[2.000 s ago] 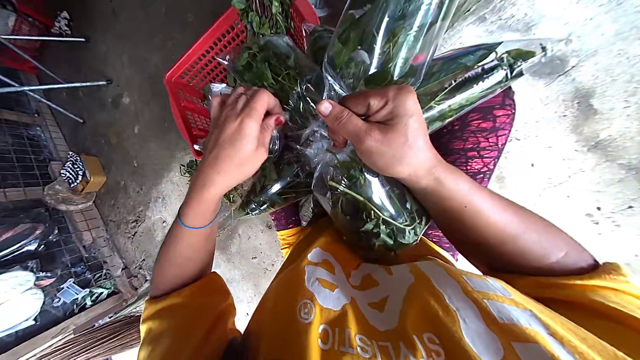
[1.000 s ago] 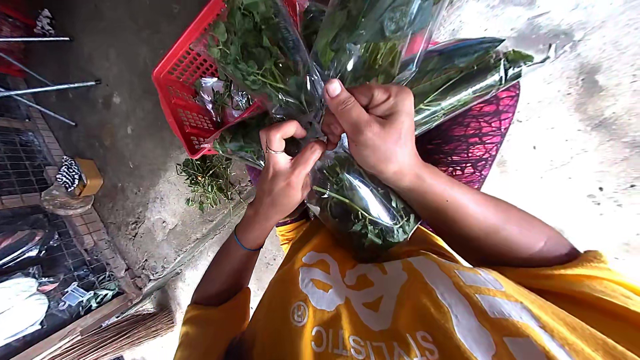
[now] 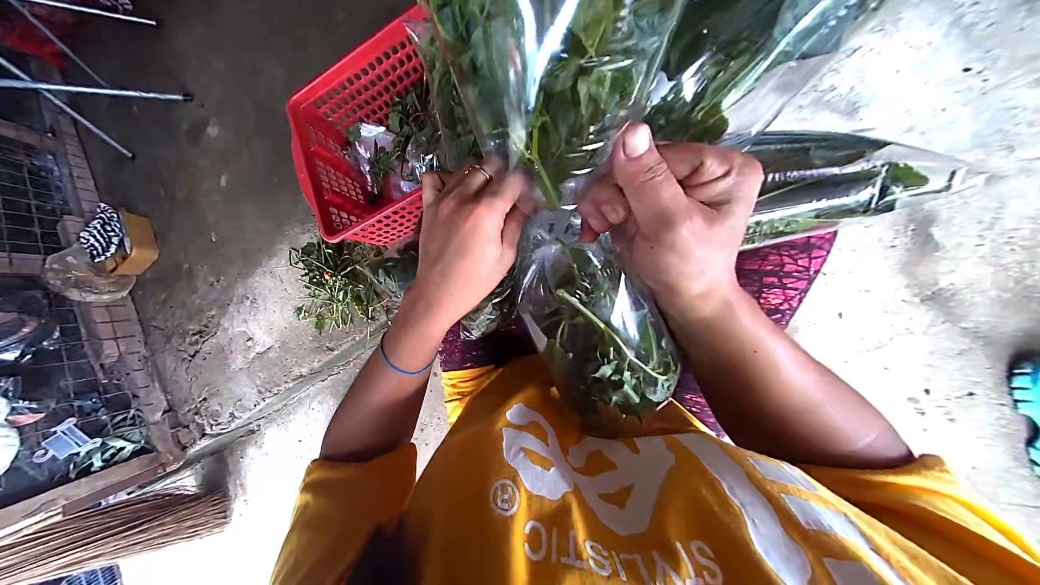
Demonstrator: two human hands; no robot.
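Observation:
Several clear plastic bags of leafy greens meet in a cluster above my lap. My left hand [image 3: 471, 236], with a ring and a blue wrist band, has its fingers on the gathered plastic at the left of the cluster. From the right, my right hand [image 3: 682, 211] grips the same gathered plastic, thumb raised along it. A rounded bag of greens [image 3: 609, 341] hangs below both hands against my yellow shirt. Taller bags of leaves [image 3: 577, 81] rise above them, and a long bag [image 3: 837, 179] points to the right. The fingertips are partly hidden by plastic.
A red plastic basket [image 3: 357, 146] with greens and plastic stands at the upper left. Loose greens [image 3: 333, 284] lie on the concrete floor below it. Farther left are metal legs [image 3: 97, 88], a yellow container [image 3: 138, 244], a wire-mesh frame [image 3: 97, 341] and a bundle of thin sticks [image 3: 122, 524].
My left hand has moved from the left side of the cluster in to the gathered plastic by my right hand. Leafy bags now cover more of the basket. The right hand keeps its grip.

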